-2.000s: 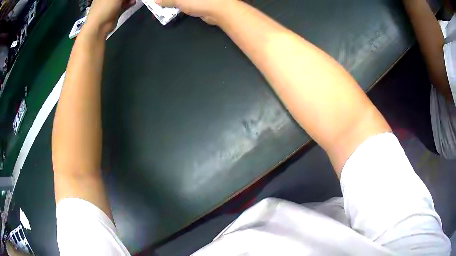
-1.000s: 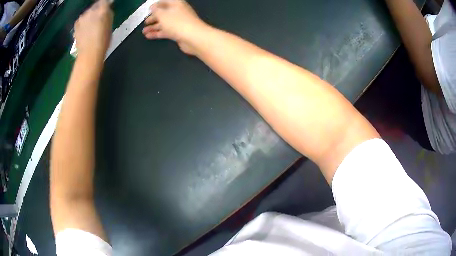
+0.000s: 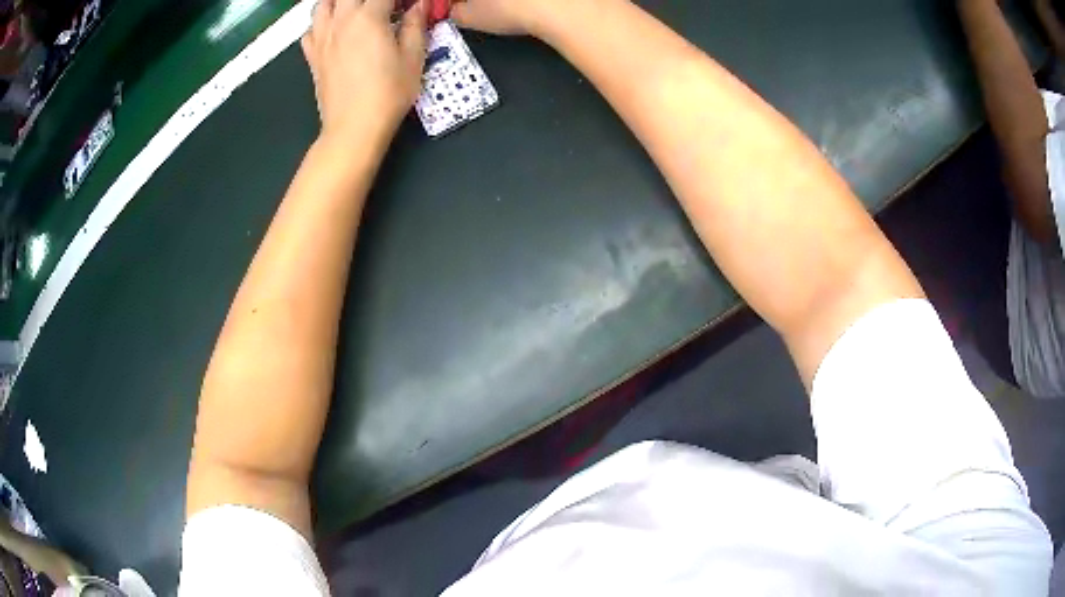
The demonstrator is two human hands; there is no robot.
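A pale phone unit [image 3: 458, 91] with rows of small dark marks lies at the top centre, over the dark green worktop [image 3: 502, 245]. My left hand [image 3: 364, 64] is at its left side, fingers on its upper left part. My right hand [image 3: 496, 12] is at its upper right, cut by the top edge of the picture. A small bright red part [image 3: 439, 11] shows between the two hands at the unit's top end. The fingertips of both hands are partly hidden or cut off, and the unit's top end is hidden too.
A white edge strip [image 3: 164, 152] curves along the left, with the green belt [image 3: 175, 70] beyond it. Another phone unit [image 3: 90, 153] lies on the belt. A small white piece [image 3: 35, 447] lies at lower left, above a pale round object [image 3: 99, 585]. Another person's arm [image 3: 1014, 128] is at the right.
My left hand has come back from the belt to the worktop. A unit now lies between my hands; one second ago my right hand was apart from my left. The belt unit appears higher in the view.
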